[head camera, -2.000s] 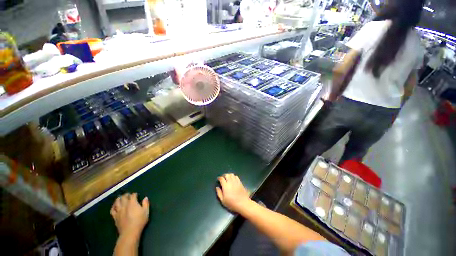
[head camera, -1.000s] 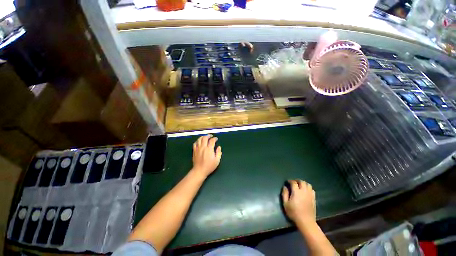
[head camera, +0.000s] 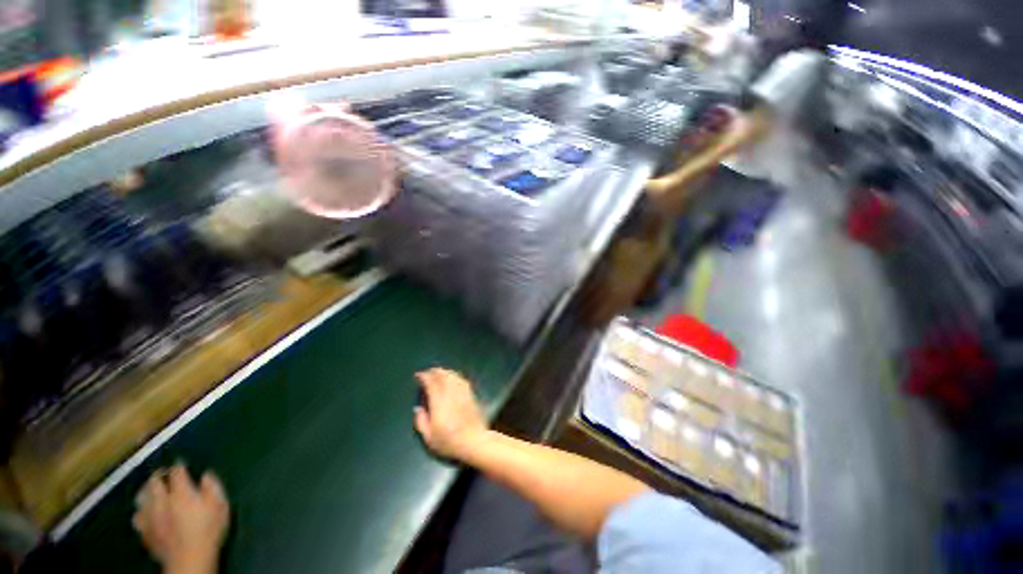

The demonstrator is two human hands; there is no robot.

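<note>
My left hand (head camera: pixel 183 518) rests on the green mat (head camera: pixel 325 415) at the lower left, blurred, with its fingers apart and nothing seen in it. My right hand (head camera: pixel 451 413) lies on the mat near its right edge, fingers loosely bent, thumb apart, holding nothing that I can see. The stacked clear trays (head camera: pixel 494 241) with blue-black units on top stand on the bench beyond my right hand. The pink fan (head camera: pixel 339 164) is at the left side of the stack.
A tray of gold-brown units (head camera: pixel 696 420) sits on a carton to my right. A red round object (head camera: pixel 700 339) is behind it. A person (head camera: pixel 774 107) is in the aisle with an arm stretched towards the bench. Dark phone assemblies (head camera: pixel 101 280) stand beyond the bench on a yellow-brown board.
The view has swung from the left part of the bench to the right. The left tray and black smartphone have left the picture. Both hands remain on the mat, still empty.
</note>
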